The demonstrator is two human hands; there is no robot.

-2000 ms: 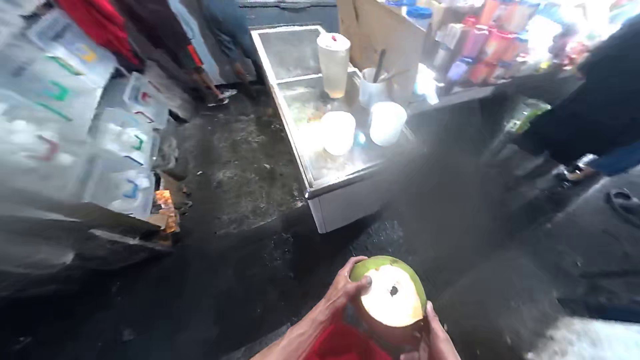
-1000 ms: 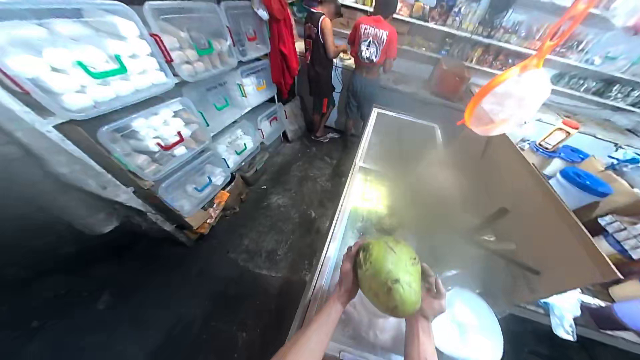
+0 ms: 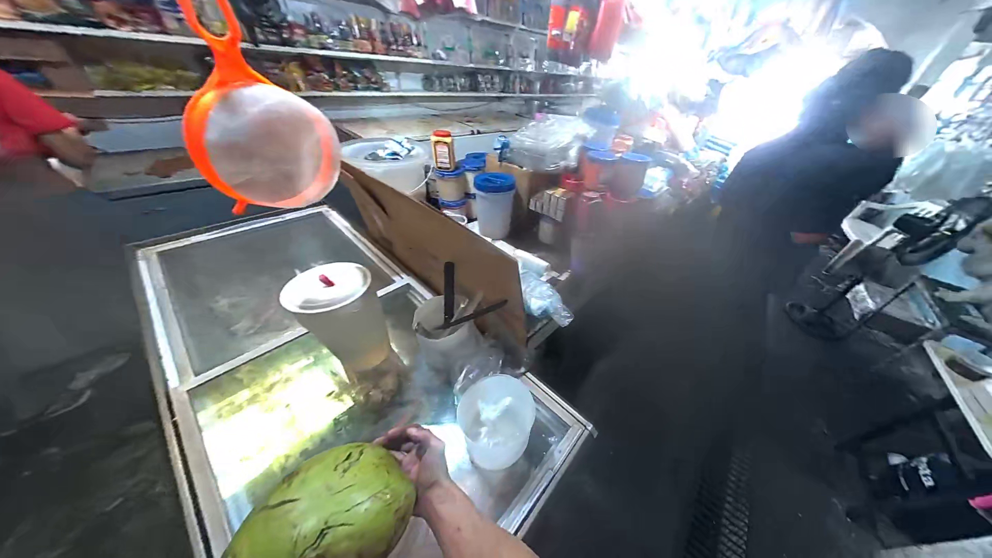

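Note:
A large green coconut [image 3: 329,504] with dark cracks in its husk fills the lower left of the head view, over the near part of a glass-topped case [image 3: 182,403]. My right hand [image 3: 422,465] lies against the coconut's right side, its fingers curled at the upper edge. My left hand is not visible. Just beyond my right hand, a translucent white plastic tub [image 3: 496,422] stands on the glass. Farther back are a lidded plastic pitcher [image 3: 341,325] holding cloudy liquid and a container [image 3: 449,325] with dark-handled utensils in it.
An orange-rimmed strainer [image 3: 263,143] hangs over the case's far left. A cardboard panel [image 3: 442,240] borders the case's right side, with blue-lidded tubs [image 3: 494,205] behind it. One person in dark clothing [image 3: 806,163] is at the right; a red-sleeved person [image 3: 35,116] is at the left edge.
The coconut was between both hands one second ago; now only my right hand shows on it. Two seconds ago its cut white face was visible, now green husk. The view has swung right.

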